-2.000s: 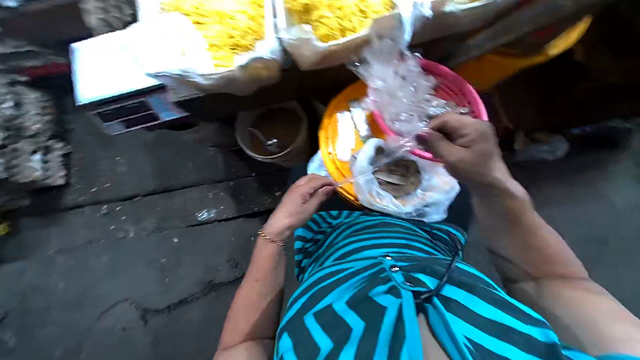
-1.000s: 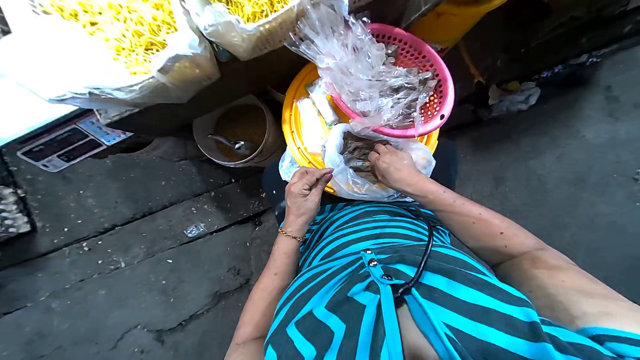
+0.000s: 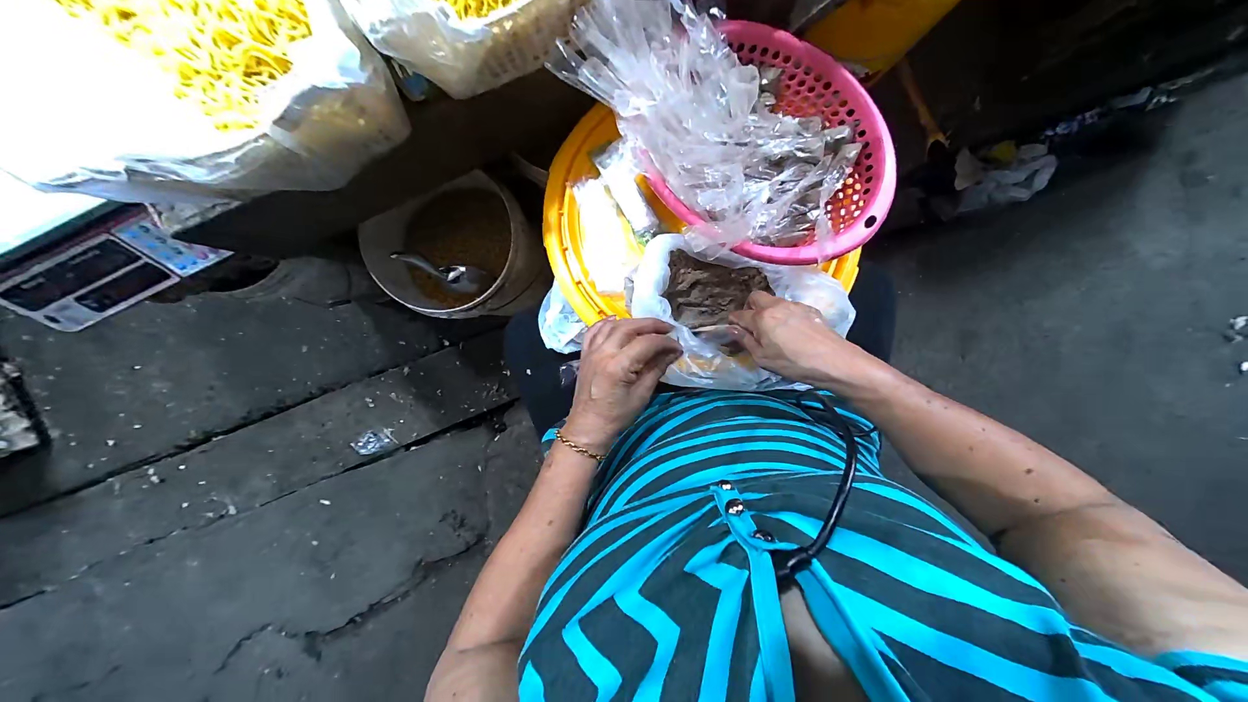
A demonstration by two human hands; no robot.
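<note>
A white plastic bag (image 3: 651,278) lies rolled back around brown paste-like stuff (image 3: 712,291) on my lap. My right hand (image 3: 785,334) is at the bag's near right, its fingertips at the edge of the brown stuff. My left hand (image 3: 627,366) has its fingers bent together at the bag's left edge; whether it pinches plastic or something small and pale between the hands cannot be told. Behind the bag, a pink perforated plastic basket (image 3: 882,185) holds clear plastic bags (image 3: 682,97) with dark contents. It rests on a yellow plastic basket (image 3: 558,210) with white packets (image 3: 600,229).
A bucket (image 3: 375,234) with brown grainy contents and a metal spoon (image 3: 444,271) stands to the left. Plastic-lined trays of yellow noodles (image 3: 234,58) and a digital scale (image 3: 88,278) are at upper left. Litter (image 3: 1004,175) lies on the floor at right.
My right hand has moved from the clear plastic bags down to the brown stuff in the white bag. My left hand stays at the bag's left edge. The view has shifted.
</note>
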